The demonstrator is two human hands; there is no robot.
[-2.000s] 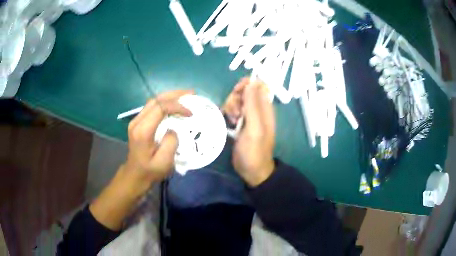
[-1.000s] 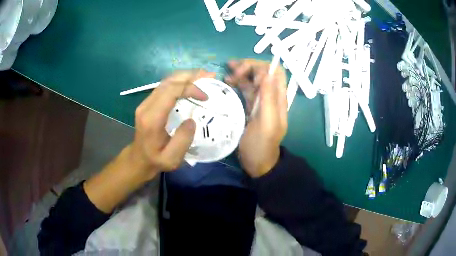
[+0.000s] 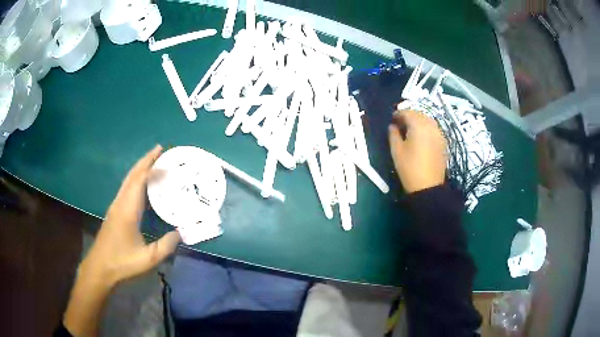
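A round white housing [image 3: 191,187] with slots in its flat face lies at the bench's near edge on the left. A white stick antenna [image 3: 253,181] projects from its upper right side. My left hand [image 3: 131,230] curves around the housing's left side, with fingertips and thumb at its rim. My right hand [image 3: 421,151] is over the gap between the black cable bundle [image 3: 376,99] and the heap of small white pieces with thin dark leads [image 3: 477,145]. Its fingertips are partly hidden, so I cannot tell whether they grip anything.
A large heap of white sticks [image 3: 296,99] covers the middle of the green bench [image 3: 85,145]. White housings [image 3: 75,46] are piled at the far left. A white unit [image 3: 527,251] lies at the right bench edge. A pale rail [image 3: 355,39] runs along the far side.
The housing has moved left and down towards the bench, now with the stick visible at its upper right. My right hand has left it and moved right to the leads. The view has shifted.
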